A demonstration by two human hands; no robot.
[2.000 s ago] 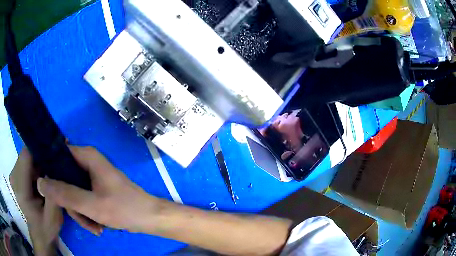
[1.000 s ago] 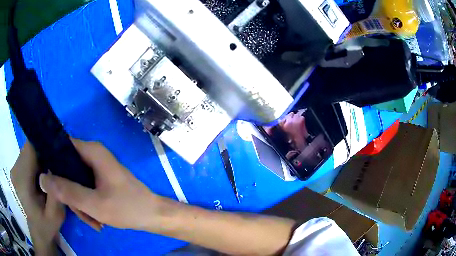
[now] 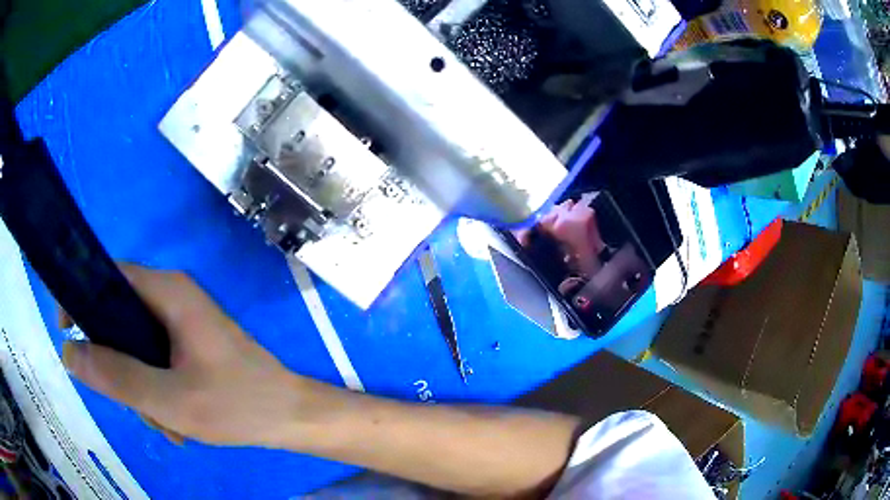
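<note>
My right hand (image 3: 190, 366) is closed around the black electric screwdriver (image 3: 73, 254) at the left. The screwdriver's cable end points up to the top left; its bit is hidden below my hand. My left hand is not recognisable in the picture. The screw feeder (image 3: 410, 107) stands right of my hand, with a silver pick-up mechanism (image 3: 293, 186) on its pale front plate and many small screws (image 3: 498, 49) inside its open top. My right hand is apart from the feeder.
Dark tweezers (image 3: 442, 312) lie on the blue sheet (image 3: 146, 195). A phone (image 3: 595, 264) with a lit screen lies right of them. A second black handheld tool (image 3: 722, 117) rests by the feeder. Cardboard boxes (image 3: 761, 327) and a red object (image 3: 747, 256) are at the right.
My left hand, earlier beside and below the screwdriver, has gone from view. My right hand still grips the screwdriver, now slightly further left. The view has shifted a little.
</note>
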